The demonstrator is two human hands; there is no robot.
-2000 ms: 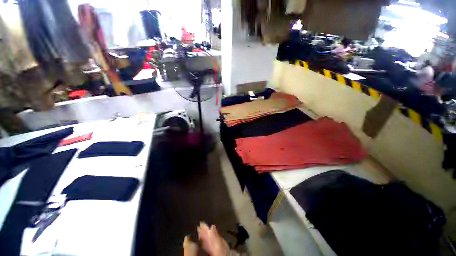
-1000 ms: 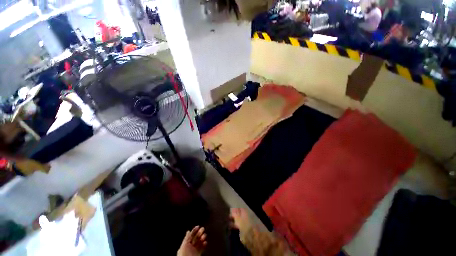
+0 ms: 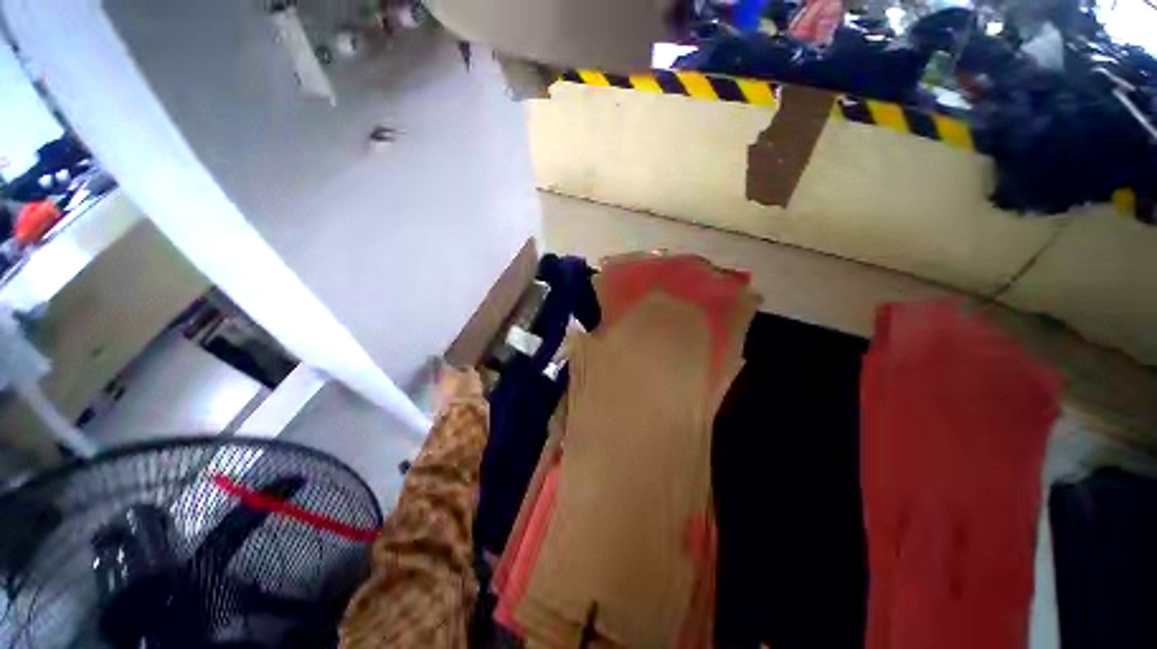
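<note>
My left hand [image 3: 459, 384], at the end of a brown patterned sleeve, is small and blurred. It reaches to the wall side of the table, at the lower end of an upright cardboard piece [image 3: 490, 312] and beside a dark navy bundle [image 3: 508, 437] with white labels. Whether it grips anything cannot be told. My right hand is not in view. Right of the bundle, a tan pattern-like sheet [image 3: 634, 456] lies over coral-red cut pieces [image 3: 530, 545]. Then come a black cloth stack [image 3: 789, 494] and a larger coral-red stack [image 3: 958, 482].
A standing fan [image 3: 178, 545] is at the lower left. A white pillar [image 3: 393, 190] rises behind the bundle. A low cream wall [image 3: 660, 159] with black-yellow tape runs behind the table. More dark cloth [image 3: 1114, 558] lies at the right edge.
The view has turned right and moved closer to the stacks. My left hand has gone from low in the picture to the bundle by the pillar. My right hand has left the view.
</note>
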